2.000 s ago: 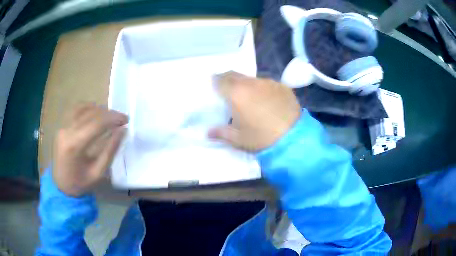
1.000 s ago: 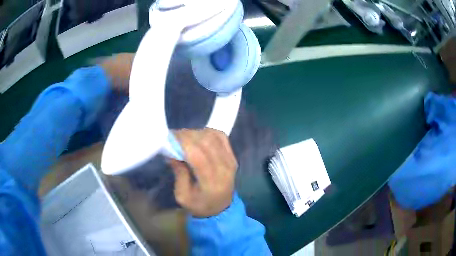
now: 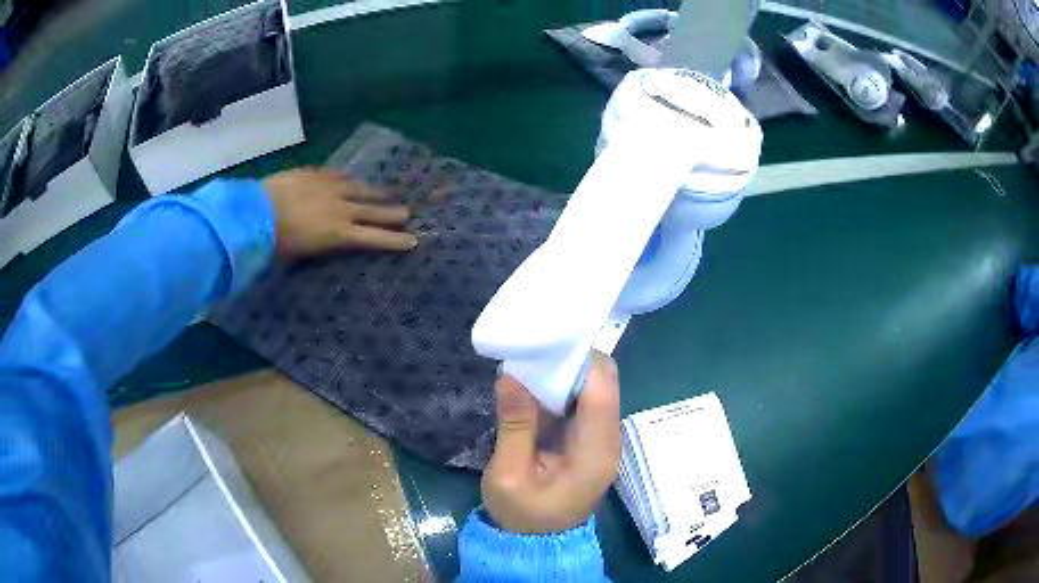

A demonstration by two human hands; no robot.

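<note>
White headphones (image 3: 615, 216) are held up by my right hand (image 3: 553, 461), which grips the headband near one pointed ear; the ear cups are at the top. A dark grey dotted protective bag (image 3: 399, 308) lies flat on the green surface, left of and partly behind the headphones. My left hand (image 3: 336, 214) rests palm down on the bag's upper left part, fingers spread. A white open box base (image 3: 194, 512) stands at the lower left, cut off by the frame's edge.
A leaflet stack (image 3: 687, 478) lies right of my right hand. Brown cardboard (image 3: 308, 456) lies under the box base. Packed white boxes (image 3: 222, 142) with dark bags stand at the upper left. More headphones (image 3: 855, 80) lie beyond the pale rail. A blue sleeve (image 3: 991, 444) shows at the right edge.
My right hand has moved the headphones right, off most of the bag. The bag now shows spread flat, with my left hand on it.
</note>
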